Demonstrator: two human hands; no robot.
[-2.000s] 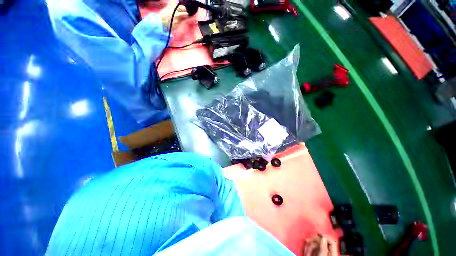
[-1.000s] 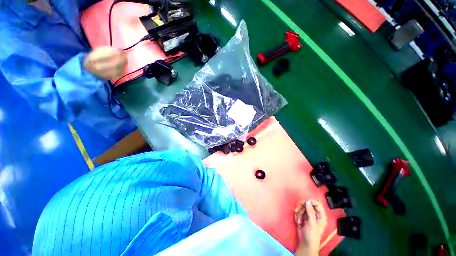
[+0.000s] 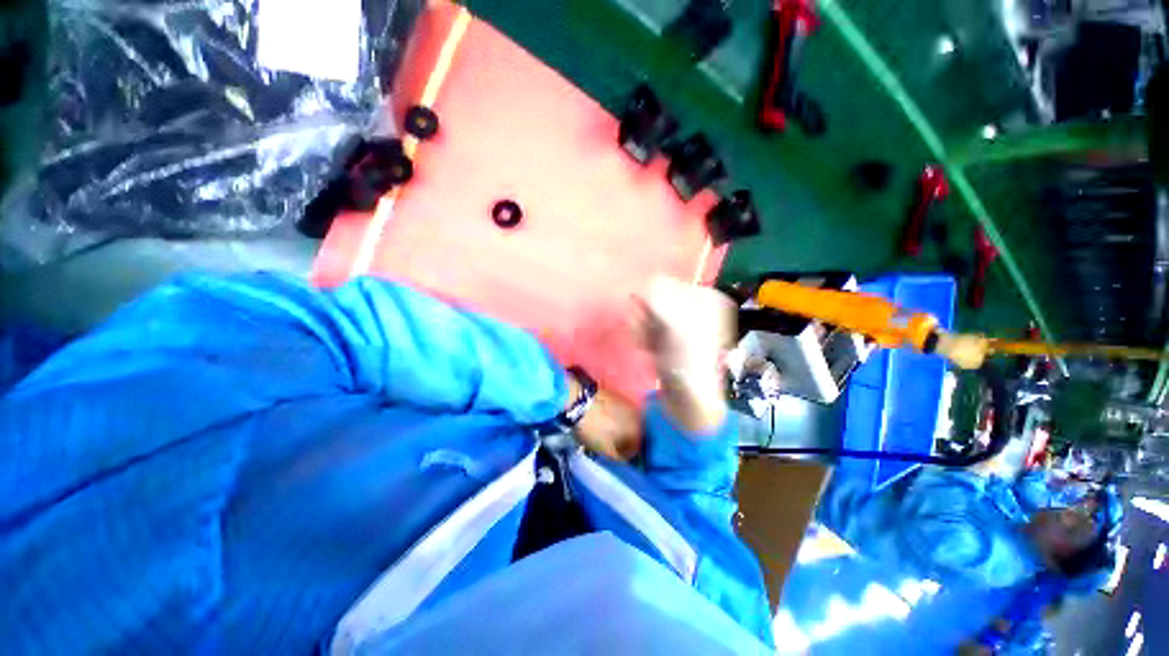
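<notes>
The pink-red mat (image 3: 551, 276) lies in front of me. One black ring (image 3: 506, 214) lies loose on it. My left hand (image 3: 612, 427) is low at the mat's near edge, mostly hidden by its sleeve; its fingers cannot be made out. My right hand (image 3: 692, 336) is raised at the mat's right side, blurred by motion; whether it holds anything cannot be told. The orange electric screwdriver (image 3: 840, 311) lies or hangs to the right of my right hand, apart from it, on a cord.
Clear bag of dark parts (image 3: 167, 154), left; small black parts (image 3: 368, 177) beside it. Three black square-ended parts (image 3: 695, 167) along the far edge. Right: feeder (image 3: 814, 365), blue bin (image 3: 904, 397), cardboard box (image 3: 778, 506), a person in blue (image 3: 955, 525). Red-and-black units (image 3: 785, 64) beyond.
The view has swung right, bringing in the screwdriver, feeder and bin; the other person at the left is out of view. My left hand now shows; my right hand has moved nearer my body.
</notes>
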